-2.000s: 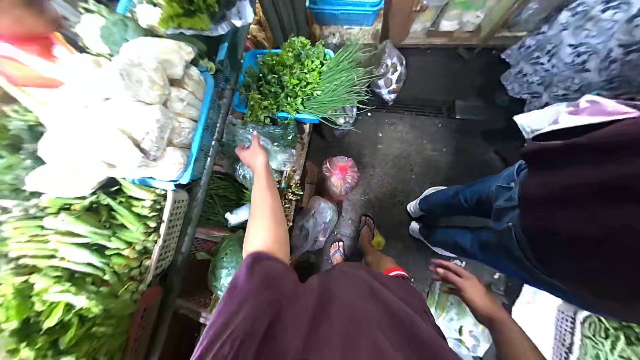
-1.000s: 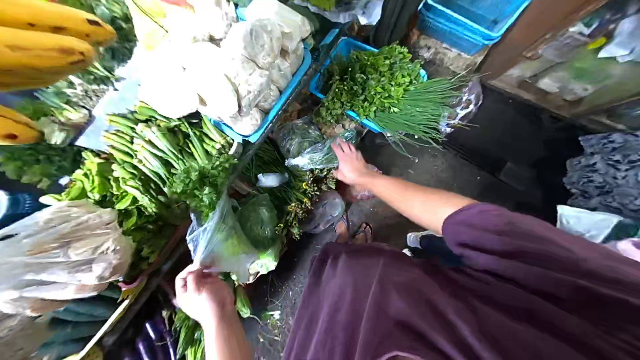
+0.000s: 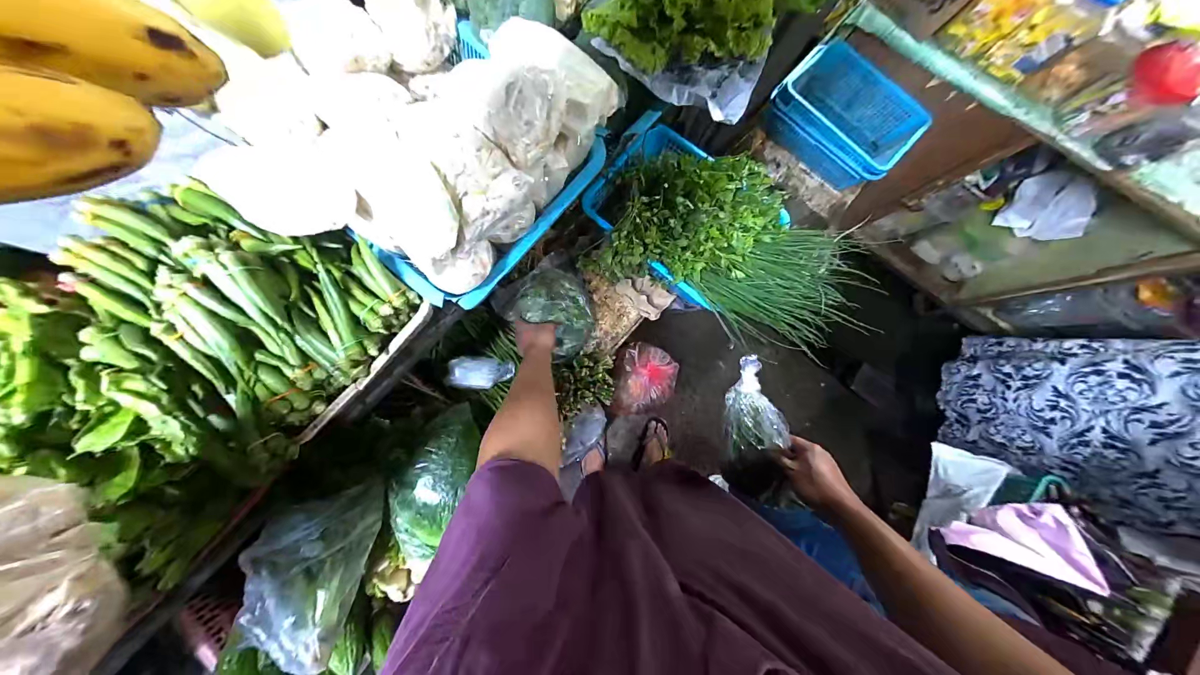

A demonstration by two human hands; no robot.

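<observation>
My left hand (image 3: 535, 337) reaches down to a clear plastic bag of dark leafy greens (image 3: 555, 305), beside the blue basket. It touches the bag's near side, but its fingers are blurred and partly hidden. At the right, my right hand (image 3: 804, 466) has its fingers closed on the lower end of another clear bag of greens (image 3: 755, 417), whose narrow gathered neck points away from me. A small wrapped packet (image 3: 480, 372) lies left of my left forearm. Between the two arms, a clear bag with red contents (image 3: 645, 378) rests on the floor near my feet.
Bundled okra (image 3: 253, 300) and a blue basket of bagged white produce (image 3: 487, 272) fill the left stall. Ahead, a blue basket (image 3: 600, 192) holds leafy herbs (image 3: 703, 211) and long green stalks (image 3: 787, 281). Bananas (image 3: 103, 56) hang close at upper left. Patterned cloth (image 3: 1078, 422) lies at right.
My left hand has moved from the plastic bag at lower left to the bag of greens by the basket. My right hand has left that bag and now holds another at the right.
</observation>
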